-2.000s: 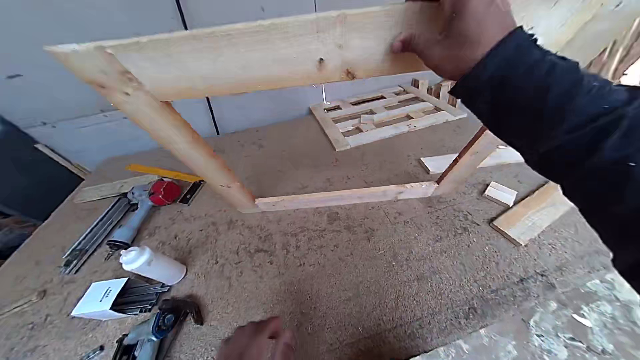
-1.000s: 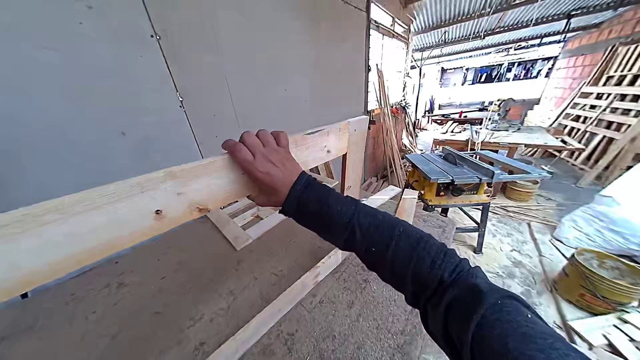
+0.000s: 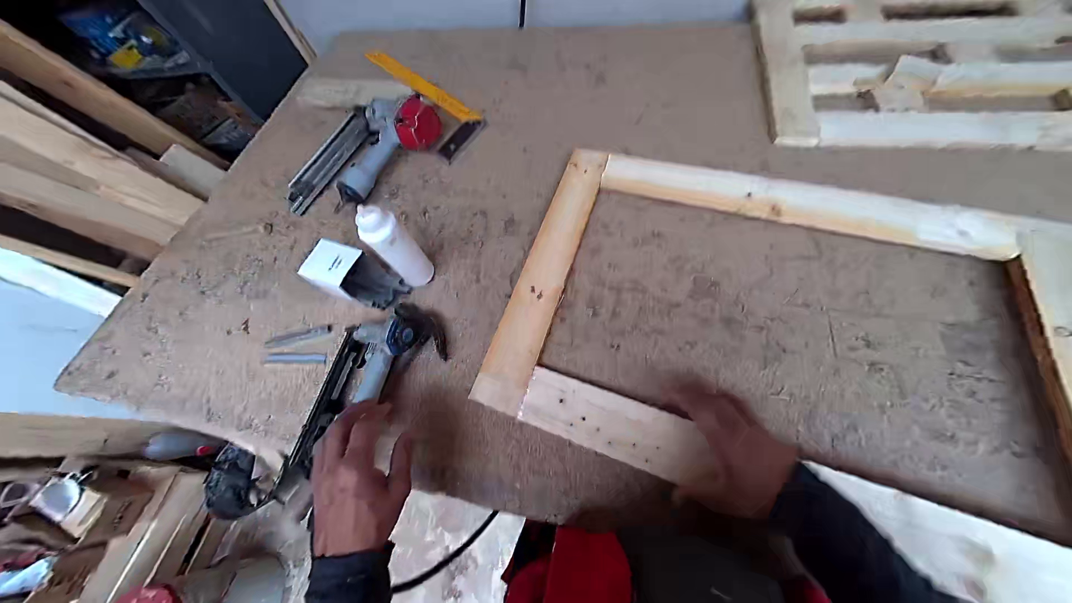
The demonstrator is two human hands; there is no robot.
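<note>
A rectangular wooden frame (image 3: 540, 289) lies flat on the workbench, its near rail (image 3: 620, 427) along the front edge. My right hand (image 3: 733, 452) rests on that near rail, thumb side on the wood, its fingers blurred. At the left, my left hand (image 3: 360, 477) is at the handle of a pneumatic nailer (image 3: 377, 368); its fingertips touch or nearly touch the handle, and a firm grip cannot be made out. Beyond it lie an open white box (image 3: 335, 266) of staples or nails, a white plastic bottle (image 3: 395, 244) and a second nailer with a red cap (image 3: 417, 124).
A yellow-bladed try square (image 3: 423, 85) lies by the far nailer. Loose nail strips (image 3: 297, 358) are near the bench's left side. A slatted wooden panel (image 3: 791, 100) lies at the back right. Boards (image 3: 92, 167) are stacked left of the bench, and a black hose (image 3: 448, 553) hangs below its front edge.
The frame, held raised on edge by my right hand earlier, now lies flat on the bench. My left hand is now beside the near nailer. The view has swung back down to the bench.
</note>
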